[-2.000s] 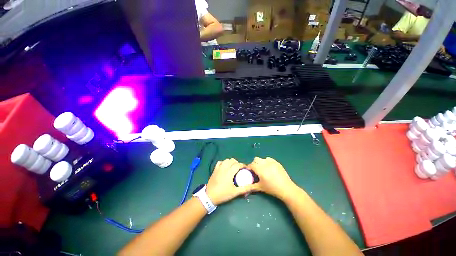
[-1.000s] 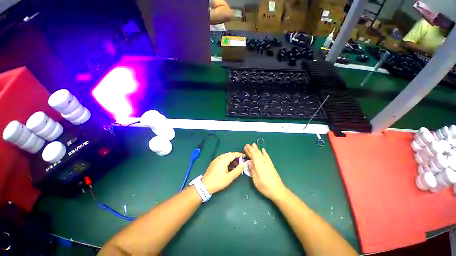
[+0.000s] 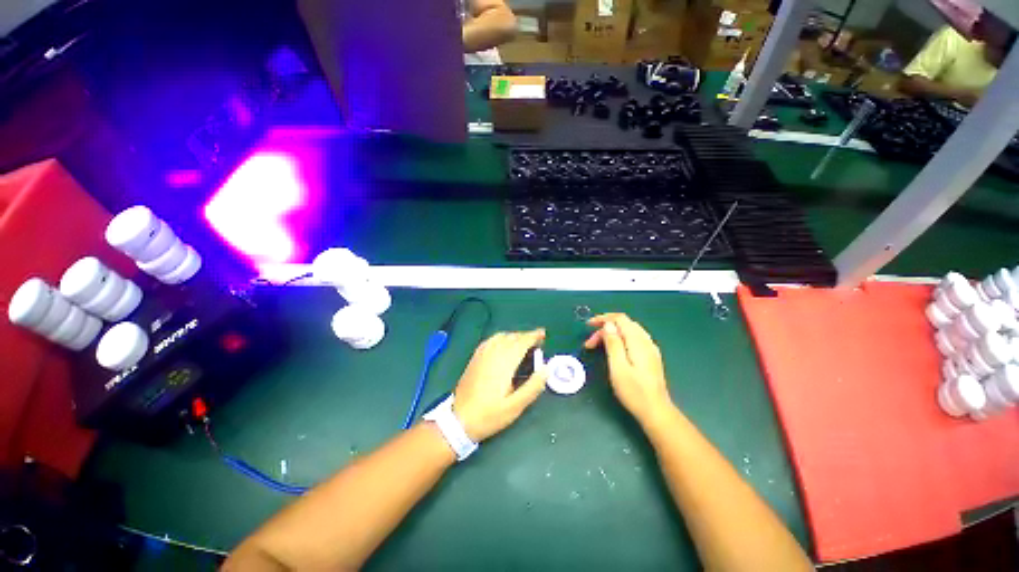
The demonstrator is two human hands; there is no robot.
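Observation:
A white round housing [image 3: 565,374] shows its open face with a ring and a darker centre, just right of my left fingertips. My left hand [image 3: 497,383] holds a thin white cap [image 3: 539,362], seen edge-on beside the housing; whether it also grips the housing is hard to tell. My right hand [image 3: 632,363] is apart from the housing, to its right, with fingers loosely curled and nothing visible in it. A small ring [image 3: 582,313] lies on the mat near my right fingertips. A blue connector [image 3: 436,344] with a black cable lies left of my left hand.
White units [image 3: 359,325] stand beside the purple glow [image 3: 263,207]. More stand on the black box [image 3: 168,374] at left. A red-orange sheet [image 3: 844,413] holds bulk white units [image 3: 978,346]. A black tray [image 3: 603,218] lies beyond the white strip. Coworkers' arms show behind.
My right hand has moved off the housing to the right. The housing's open face now shows, with the thin cap edge-on at my left fingers. The hands covered more of the unit before.

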